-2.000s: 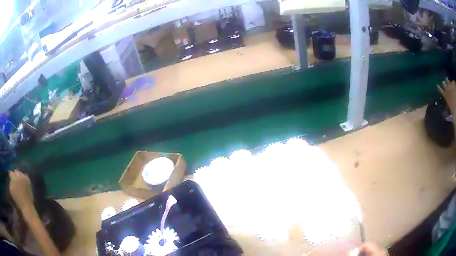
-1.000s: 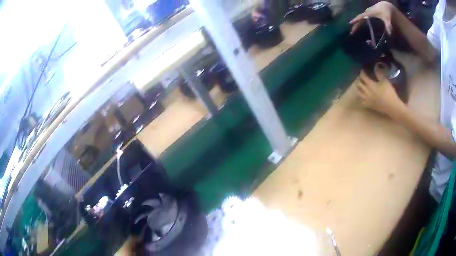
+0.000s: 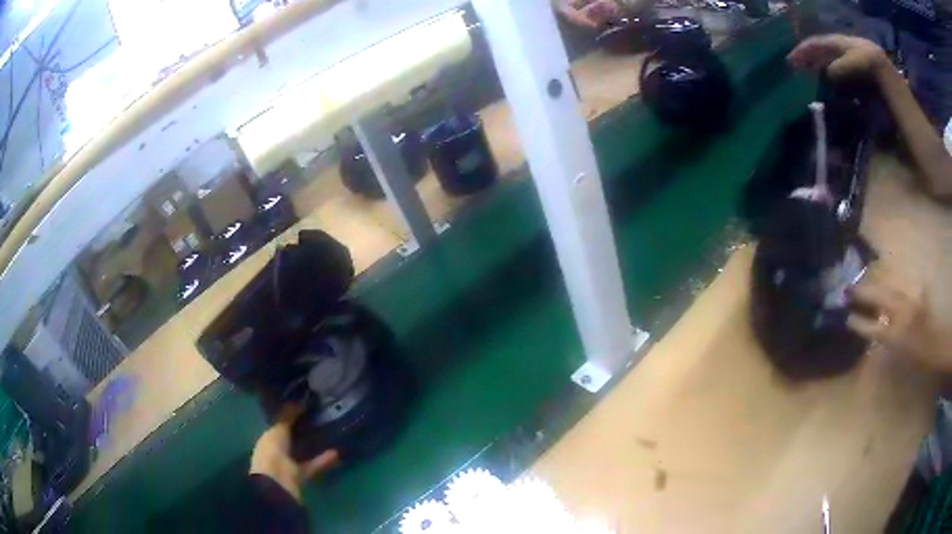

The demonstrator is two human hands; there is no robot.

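Observation:
My left hand (image 3: 284,455), in a dark sleeve, holds the lower left edge of a black unit (image 3: 360,402) over the green conveyor belt. Its thumb shows and some fingers are hidden behind the unit. The unit has a round drum with grey curved blades (image 3: 332,375) and a box section (image 3: 282,297) at its upper left. The white gear pile (image 3: 512,506) lies at the bottom edge, overexposed and cut off. A thin bright stick (image 3: 827,514), perhaps the grease brush, shows at the bottom right. My right hand is out of the picture.
A white metal post (image 3: 574,198) stands between the belt (image 3: 470,313) and the tan bench (image 3: 616,459). At right, another person's hands (image 3: 898,323) work on a black unit (image 3: 809,302). More black units (image 3: 684,89) stand beyond.
The black unit has turned and moved a little over the belt, with my left hand now clearly visible on it. The gear pile has shifted down in view. The neighbour's unit appears nearer.

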